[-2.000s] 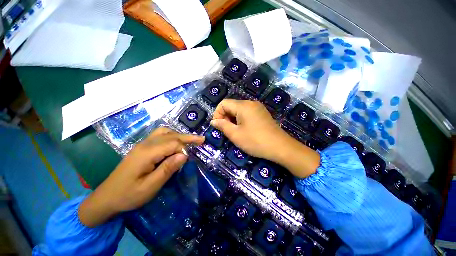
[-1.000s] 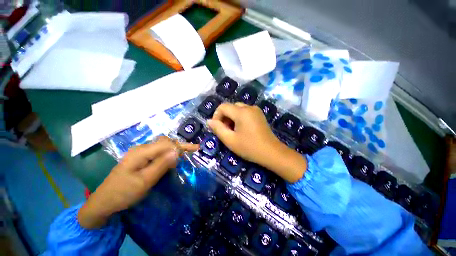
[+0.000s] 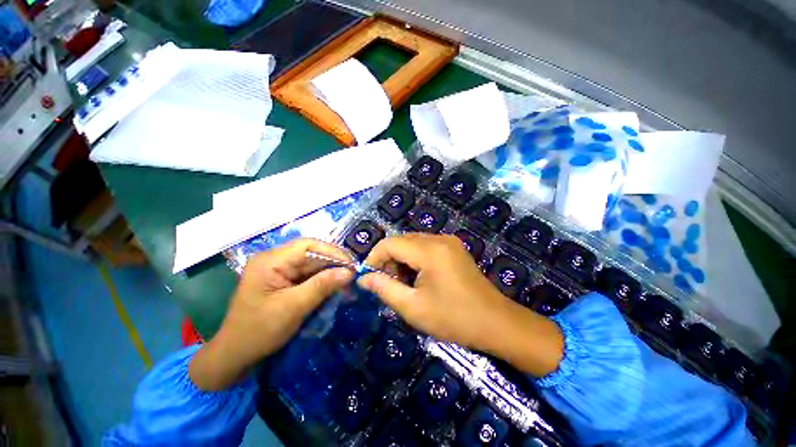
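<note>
The clear blister tray [image 3: 484, 371] holds rows of black housings [image 3: 439, 390] with pale round marks. My left hand [image 3: 284, 297] and my right hand [image 3: 436, 292] meet over the tray's near left part, fingertips almost touching. Both pinch the blue film [image 3: 327, 327], which hangs from the fingertips and lies over the near left housings. A thin silver sliver, maybe tweezers [image 3: 329, 257], shows at my left fingers. The exact spot between the fingertips is small and partly hidden.
Blue film dots [image 3: 650, 240] lie on clear film behind the tray. White release paper [image 3: 288, 196] and a curled piece [image 3: 463, 120] lie left of and behind it. A printed sheet [image 3: 288, 237] shows under the paper. A wooden frame [image 3: 428, 48] and crumpled white sheet [image 3: 192, 113] lie farther back.
My right hand has moved down from above the housings to meet my left fingertips. The blue film edge is now raised between them. The view has shifted, showing more of the bench's back left.
</note>
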